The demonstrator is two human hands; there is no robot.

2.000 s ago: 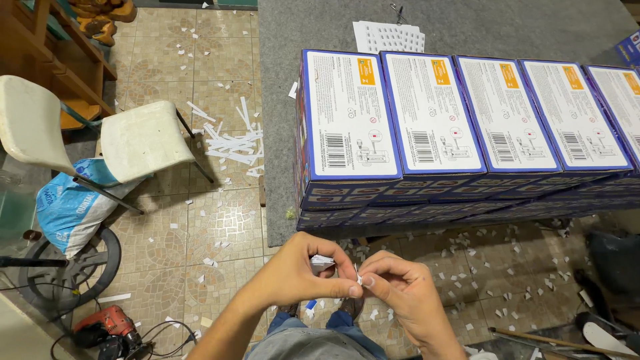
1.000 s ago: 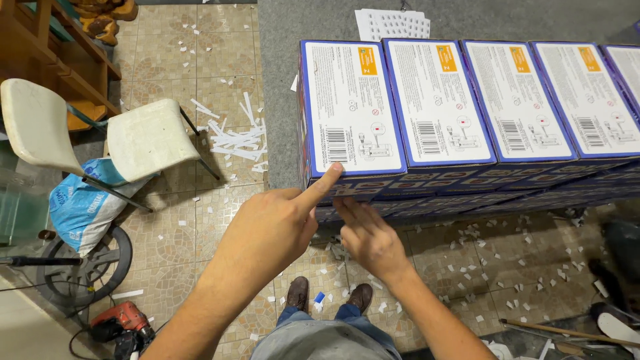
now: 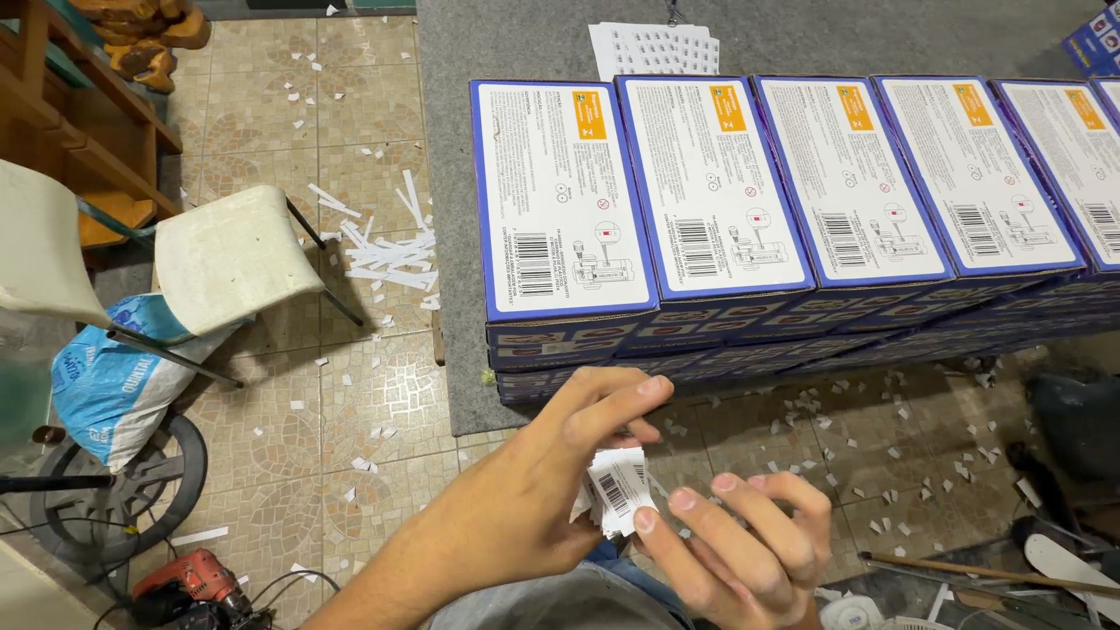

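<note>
My left hand (image 3: 560, 472) holds a small stack of white barcode labels (image 3: 619, 492) between its thumb and fingers, low in front of the boxes. The fingertips of my right hand (image 3: 744, 542) are at the stack's lower right edge, with the other fingers spread; whether they pinch a label cannot be told. Beyond the hands, blue and white printed cardboard boxes (image 3: 560, 201) stand side by side in stacked layers on a grey felt-covered table (image 3: 464, 350). Sheets of small printed labels (image 3: 656, 52) lie behind the boxes.
A white chair (image 3: 232, 254) stands at the left over a blue and white sack (image 3: 131, 376). A wheel (image 3: 188, 472) and a red power tool (image 3: 197, 582) are on the floor below. Paper strips (image 3: 394, 254) and scraps litter the tiles. A wooden stick (image 3: 980, 570) lies at lower right.
Both hands have drawn back from the front edge of the first box, where they were one second ago. The label stack in my left hand now shows its printed face.
</note>
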